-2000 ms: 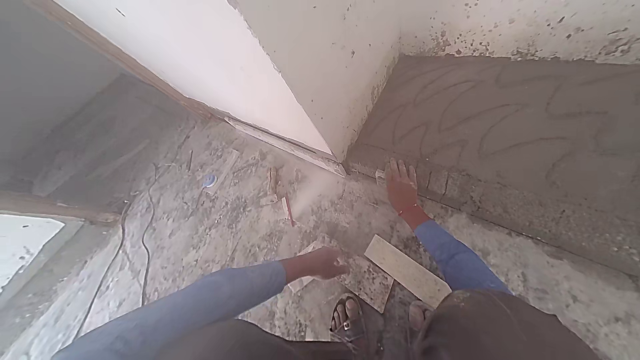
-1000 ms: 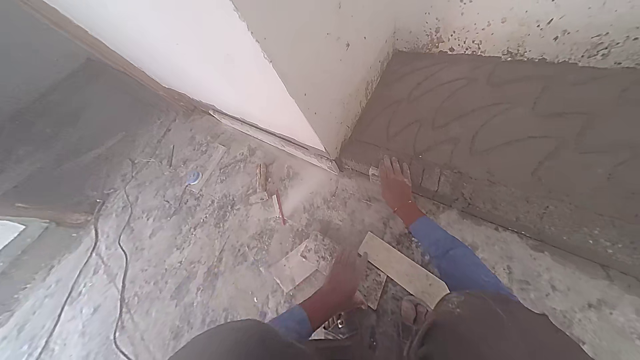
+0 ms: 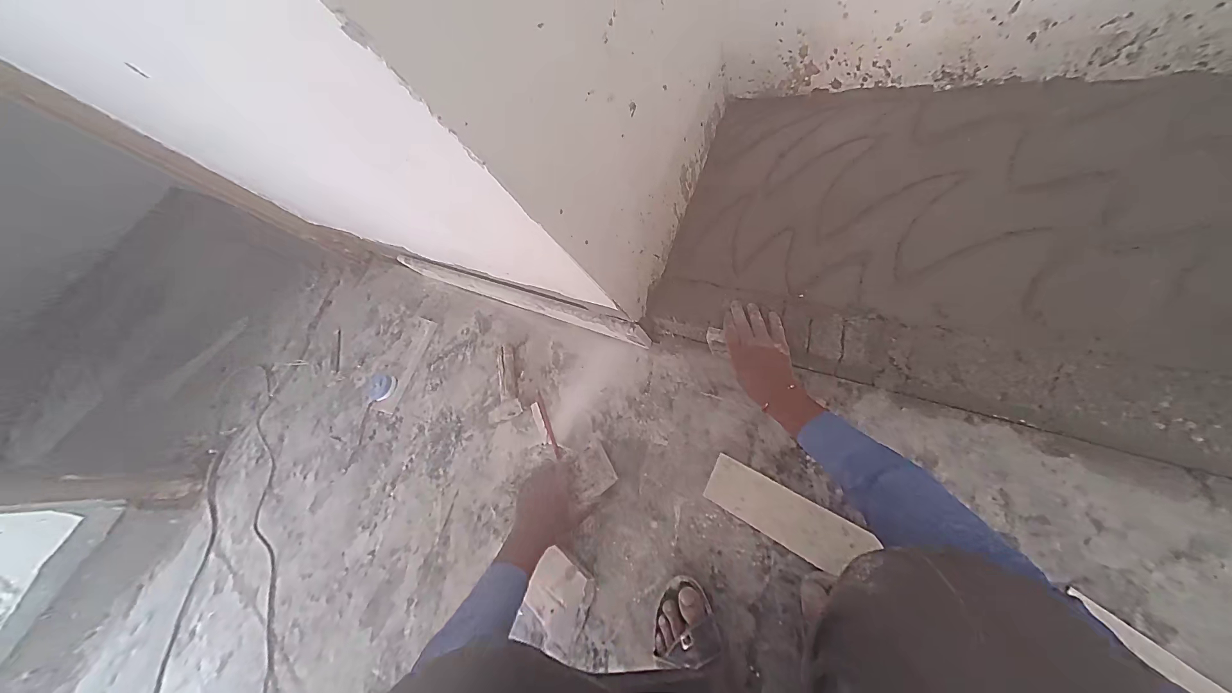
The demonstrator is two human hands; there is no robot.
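My right hand (image 3: 758,356) lies palm down with its fingers stretched out on the front edge of a raised step of grey mortar (image 3: 962,221). A small pale block (image 3: 715,339) shows beside its fingers, partly covered. My left hand (image 3: 549,505), blurred, is low over the floor at a piece of tile (image 3: 595,469); whether it grips the piece is hidden. Another tile piece (image 3: 556,589) lies just below that hand, near my forearm. A long beige tile strip (image 3: 789,515) lies on the floor between my right forearm and my sandalled foot (image 3: 685,621).
A white wall corner (image 3: 630,308) stands ahead, with a pale strip (image 3: 525,298) along its base. Dusty floor holds a red-edged stick (image 3: 546,425), a short wooden piece (image 3: 507,373), a blue round object (image 3: 382,388) and a cable (image 3: 262,500). Swirled grooves mark the mortar.
My left hand has moved forward and left from beside the long tile strip. A tile piece seen there earlier is gone from that spot. My right hand has stayed at the step's edge.
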